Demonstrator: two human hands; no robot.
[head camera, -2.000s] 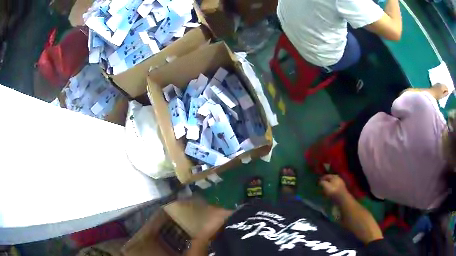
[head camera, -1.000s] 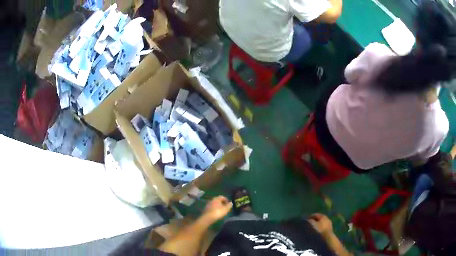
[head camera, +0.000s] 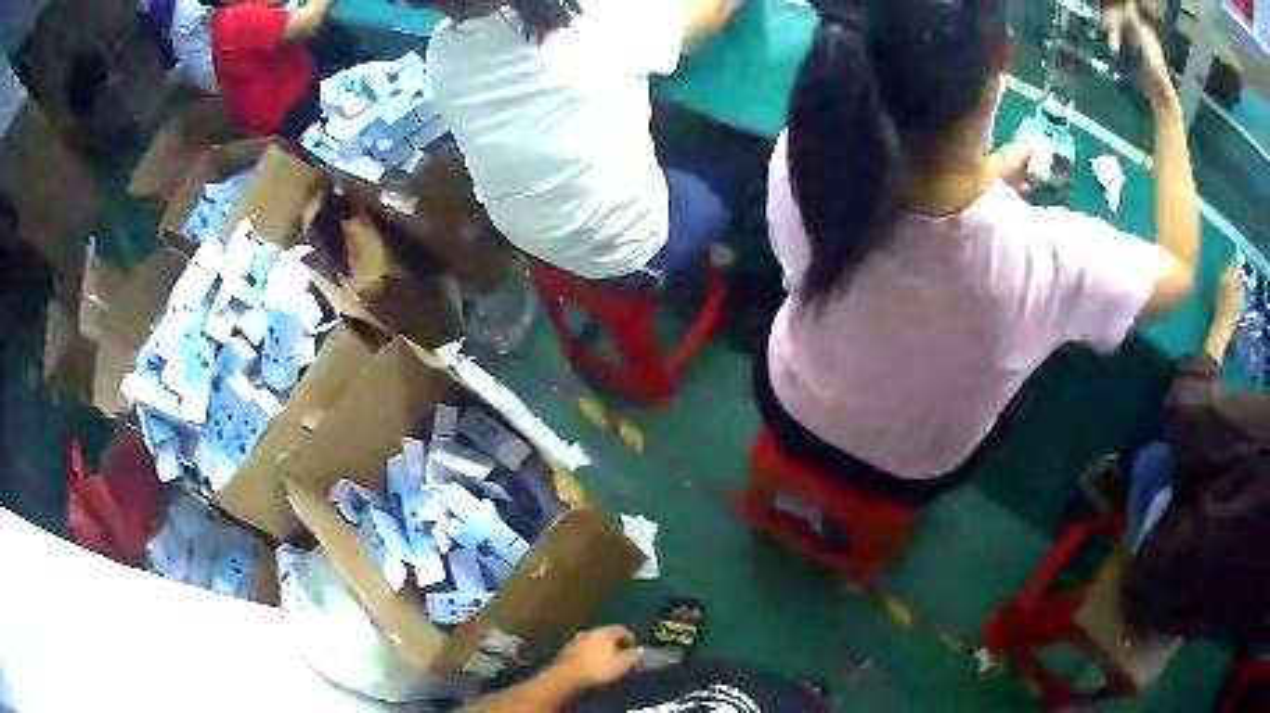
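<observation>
An open brown carton (head camera: 578, 571) stands on the floor just ahead, its flaps up, with small white and light-blue retail boxes (head camera: 467, 522) lying loose inside. My left hand (head camera: 599, 655) is at the bottom edge, beside the carton's near corner and above my sandal. It is small and blurred with the fingers curled in; whether it holds anything cannot be told. It does not touch the boxes. My right hand is out of the picture.
Another carton heaped with retail boxes (head camera: 230, 348) stands behind left, more cartons beyond. A white panel (head camera: 112, 627) fills the lower left. People sit on red stools (head camera: 822, 508) at a green bench (head camera: 738, 70) ahead and right.
The view has swung right and up, so the cartons sit lower and more of the bench and seated people shows. My right hand has left the picture; my left hand is lower.
</observation>
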